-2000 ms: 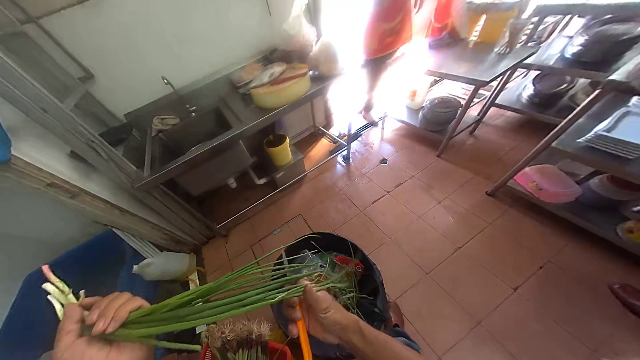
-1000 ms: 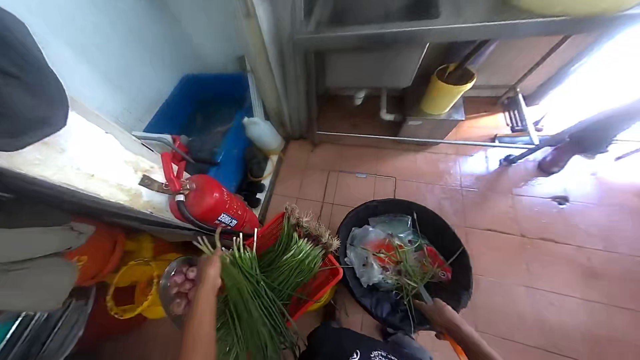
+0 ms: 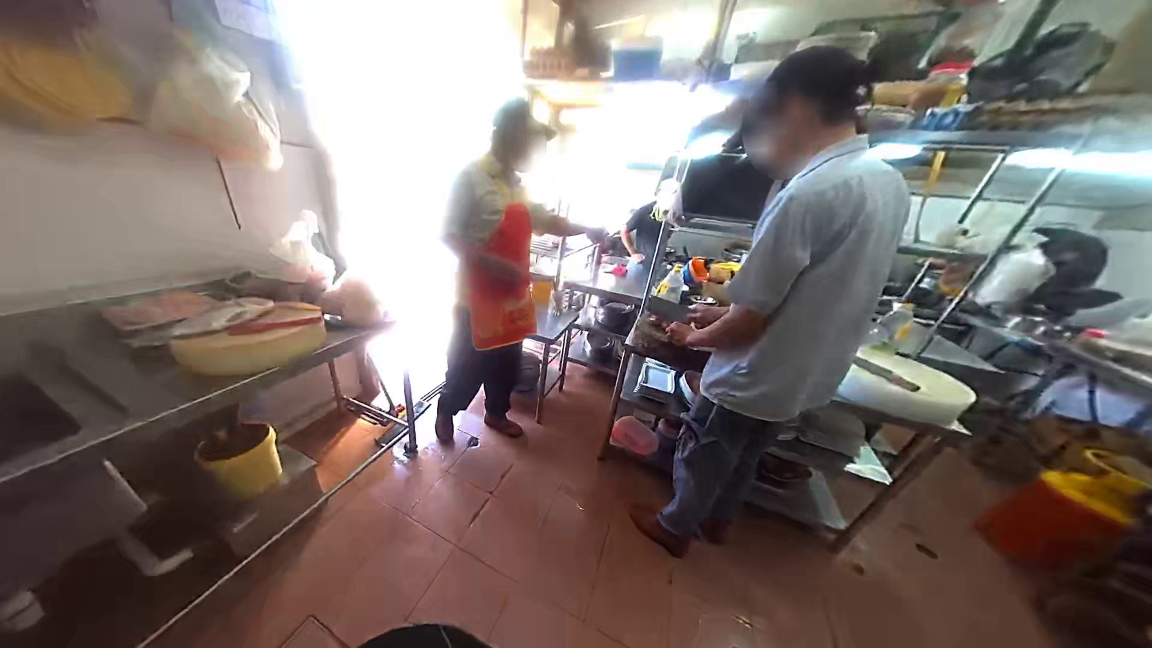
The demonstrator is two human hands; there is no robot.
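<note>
Neither my left hand nor my right hand shows in the head view now. At the bottom edge, only the rim of a black tub (image 3: 423, 637) is visible on the tiled floor. The green onions and the orange-handled tool are out of view, so what my hands hold is hidden.
A person in a red apron (image 3: 504, 279) stands near the bright doorway. Another person in a light shirt (image 3: 801, 270) works at a metal shelf. At left, a steel counter (image 3: 360, 340) bears a pale yellow basin (image 3: 247, 349); a yellow bucket (image 3: 241, 459) is below. A red container (image 3: 1048, 517) stands right.
The view has swung up toward the room. Both hands, the green onions and the fire extinguisher, seen one second ago, have left the picture; two people now show more fully.
</note>
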